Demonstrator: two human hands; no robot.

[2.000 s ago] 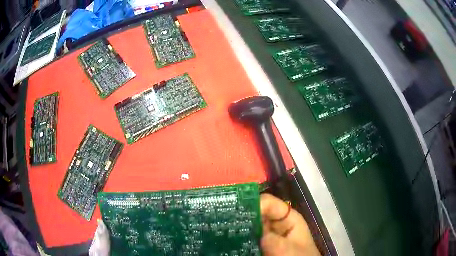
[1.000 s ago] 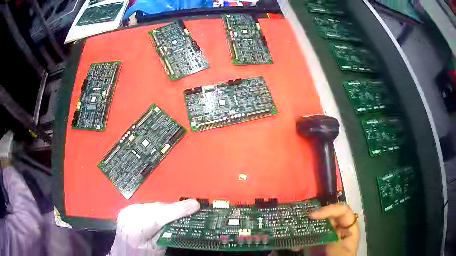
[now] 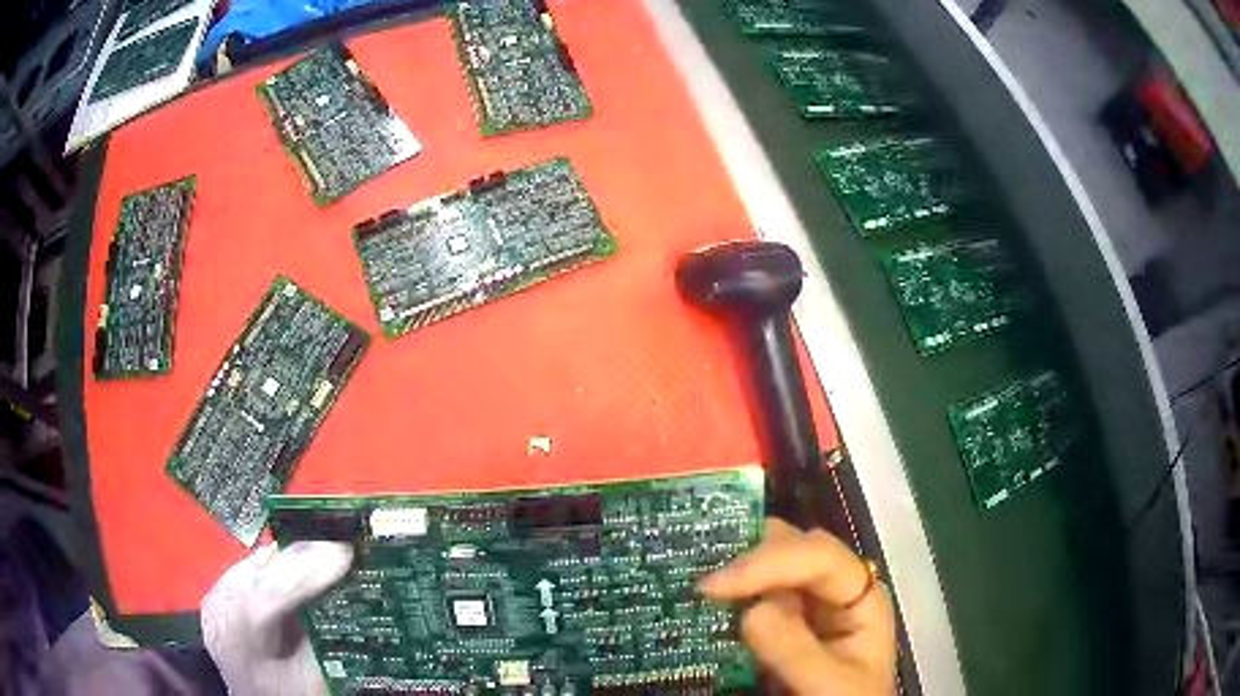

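Observation:
A green circuit board (image 3: pixel 530 585) is held up close at the bottom of the view, component side showing. A small dark chip with a pale label, a white connector and dark connectors along the far edge are seen; its near edge is cut off by the frame. My left hand (image 3: pixel 279 612), in a white glove, grips its left end. My right hand (image 3: pixel 809 605), with bare fingers and a ring, grips its right end, with a fingertip on the component face. A black handheld scanner (image 3: pixel 762 340) lies on the mat beyond my right hand.
Several circuit boards (image 3: pixel 487 245) lie on the red-orange mat (image 3: pixel 449 394), with a tiny pale piece (image 3: pixel 540 445) near the held board. Right of a pale rail (image 3: pixel 830 354), green boards (image 3: pixel 952 292) sit in file on the dark green belt (image 3: pixel 938 571). Blue plastic (image 3: pixel 272 14) is at the far end.
Two seconds ago the held board showed its flatter side; now it shows the component side. Since one second ago its face has tilted more fully towards me. The view has shifted.

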